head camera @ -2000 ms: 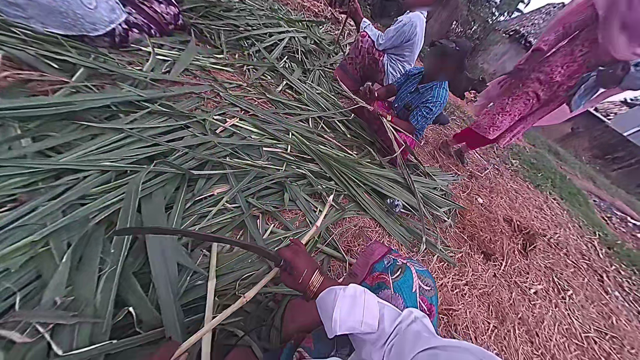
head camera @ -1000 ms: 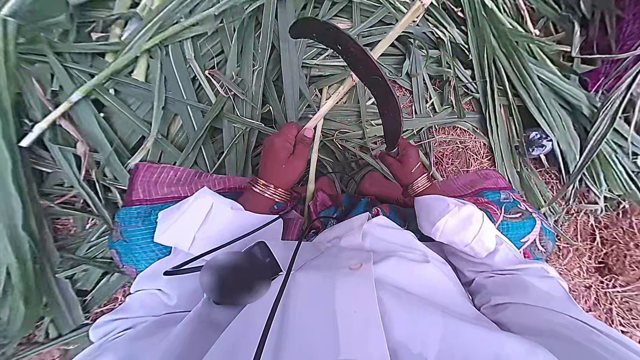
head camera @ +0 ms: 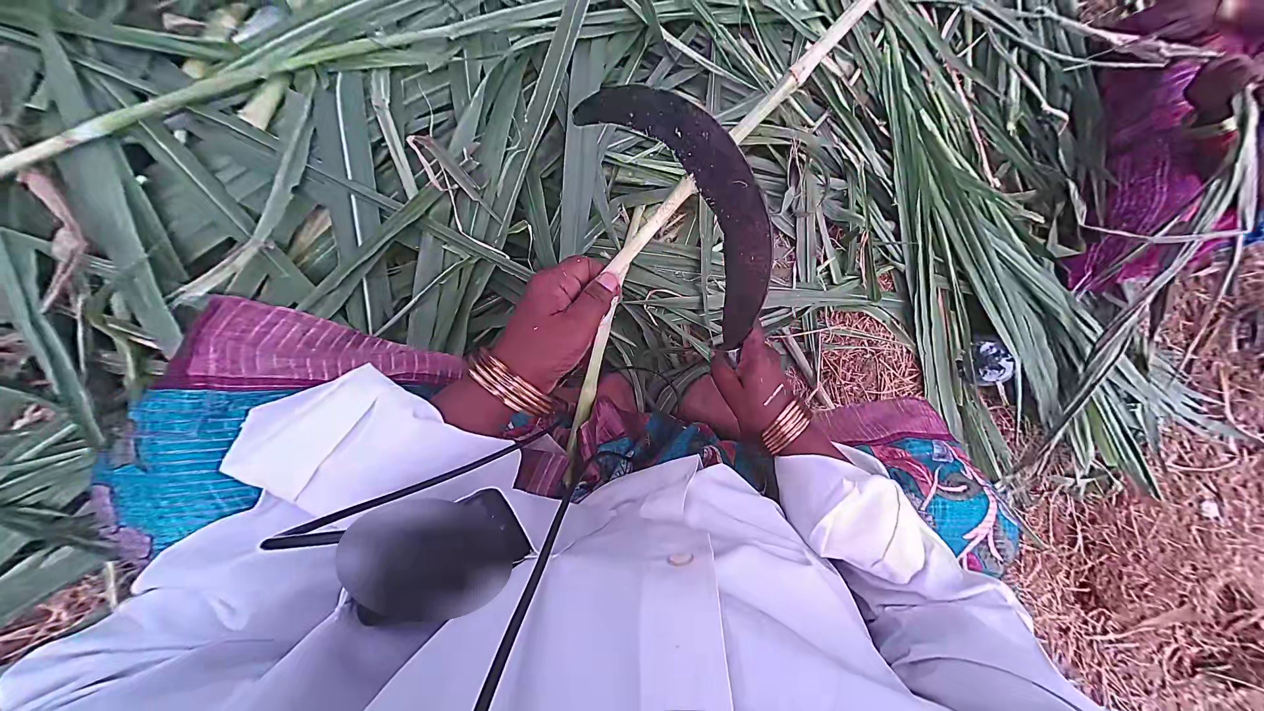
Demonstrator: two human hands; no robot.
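Observation:
My left hand (head camera: 558, 321), with bangles at the wrist, grips a pale peeled plant stalk (head camera: 805, 67) that slants up to the right. To its right, my right hand (head camera: 752, 387) is closed round the handle of a sickle (head camera: 743, 212), whose handle is mostly hidden by the fingers. The dark curved blade arches up and left, and crosses the stalk near its middle; whether it touches the stalk I cannot tell. Below my left hand a greenish strip (head camera: 590, 385) hangs down to my lap.
Long green leaves (head camera: 355, 197) cover the ground ahead and to the left. Another stalk (head camera: 118, 117) lies at upper left. Dry straw (head camera: 1145, 573) spreads at lower right, near a small shiny object (head camera: 990, 362). Part of another person in purple cloth (head camera: 1145, 168) shows at upper right.
The view has swung down onto my lap since the oldest frame. Both hands, only one of them clearly shown then, now show in front of me. Over the last second, the sickle and stalk have barely moved.

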